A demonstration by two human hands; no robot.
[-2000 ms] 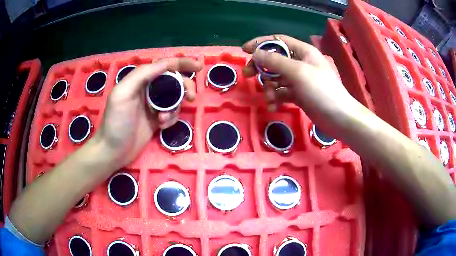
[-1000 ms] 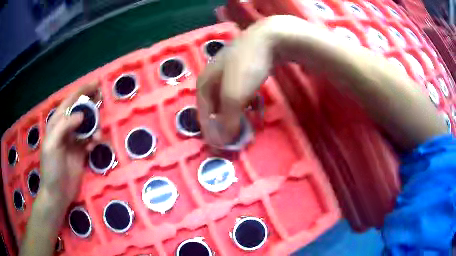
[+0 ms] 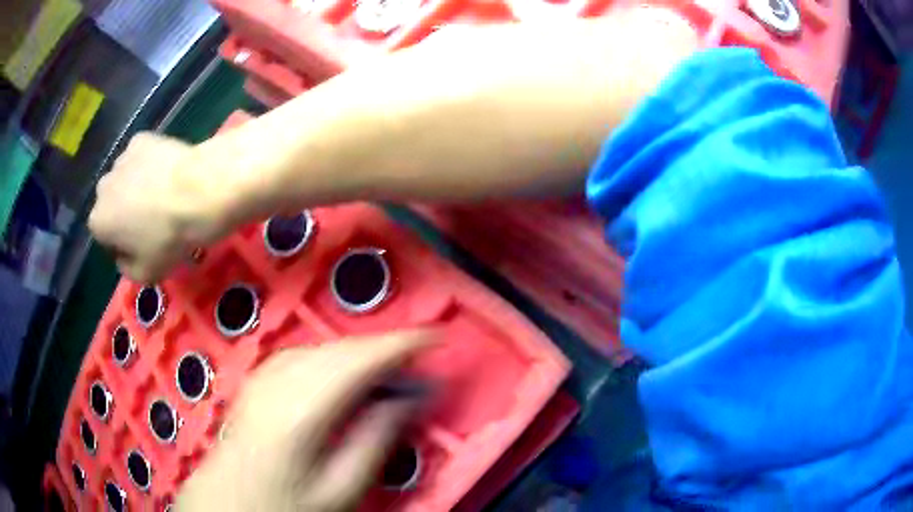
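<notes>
The red-pink foam tray (image 3: 481,375) lies tilted in view, with round strapless smartwatches in its pockets. A smartwatch (image 3: 360,280) lies dark face up, and another (image 3: 237,309) lies beside it. My left hand (image 3: 320,430) is low in the middle over the tray, strongly blurred. A dark shape shows between its fingers; whether it is a watch is unclear. My right hand (image 3: 150,205) is at the upper left, over the tray's far edge, fingers curled down. Its fingertips and anything in them are hidden.
Stacked foam trays (image 3: 270,65) stand behind my right forearm, with some silver watch backs showing. My blue right sleeve (image 3: 761,290) covers the right side. Yellow notes (image 3: 75,118) and paper sheets are at the upper left, beyond the dark green bench.
The view has swung, turning the tray. My right hand has moved from the pockets to the tray's far edge. My left hand has moved from the left part of the tray to its near right part.
</notes>
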